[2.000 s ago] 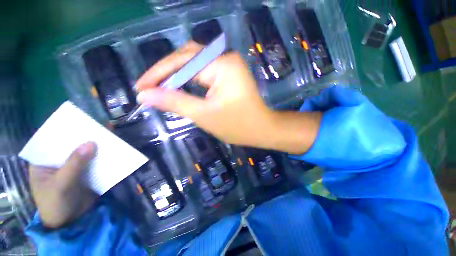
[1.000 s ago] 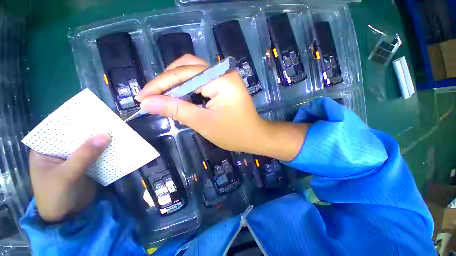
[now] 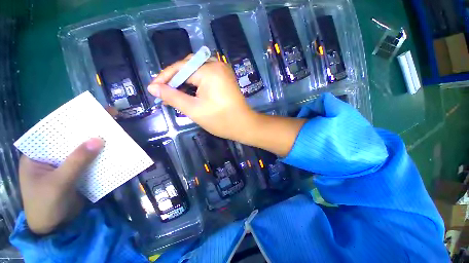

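Note:
My left hand point(image 3: 56, 180) holds the white sticker sheet point(image 3: 85, 138) with rows of tiny dark dots, thumb on top. My right hand point(image 3: 205, 97) holds the pale tweezers point(image 3: 190, 67) like a pen. Their tip points down-left, over the lower end of the top-left handheld device point(image 3: 117, 72), just right of the sheet; whether it holds a sticker cannot be told. Black devices with orange side marks lie in the two-row clear blister tray point(image 3: 200, 226). My right hand partly covers the second device point(image 3: 172, 49) in the top row.
A clear bag with dark squares point(image 3: 389, 43) and a narrow white block point(image 3: 409, 72) lie on the green mat at the right. Shiny layered clear plastic stands at the left edge. A blue shelf with a cardboard box point(image 3: 452, 54) is at the upper right.
The tweezer tip touched or overlapped the sheet's right corner a second ago; now it is off the sheet, to the right. The right hand has shifted slightly up and left.

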